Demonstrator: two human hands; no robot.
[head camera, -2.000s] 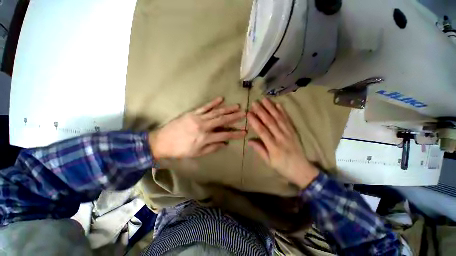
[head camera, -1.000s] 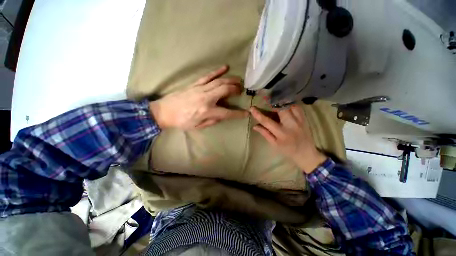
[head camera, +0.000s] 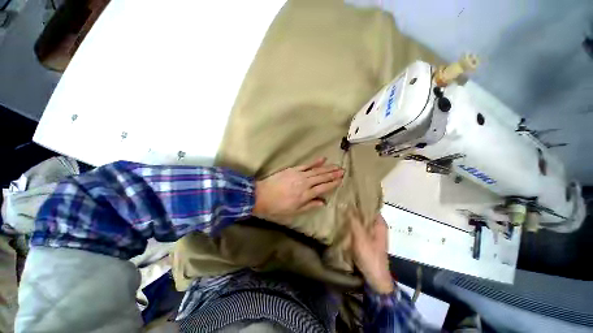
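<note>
A khaki garment piece (head camera: 305, 84) lies over the machine table under the needle end of the white sewing machine head (head camera: 481, 130) and hangs down over the lap. My left hand (head camera: 299, 190) lies palm down on the cloth, fingers spread, left of and below the needle area. My right hand (head camera: 370, 250) is at the right edge of the cloth near the table's front edge. It is blurred, and whether its fingers pinch the cloth cannot be told. The presser foot and needle are too small to make out.
The white table (head camera: 162, 78) has scale marks along its front edge. A brown object (head camera: 71, 32) is at the upper left. Pale cloth (head camera: 45, 188) is piled at the left. A grey ribbed surface (head camera: 520, 299) is at the lower right.
The view has turned and shows more of the machine. My right hand has moved from beside the seam near the needle down towards the lap. My left hand stays flat on the cloth.
</note>
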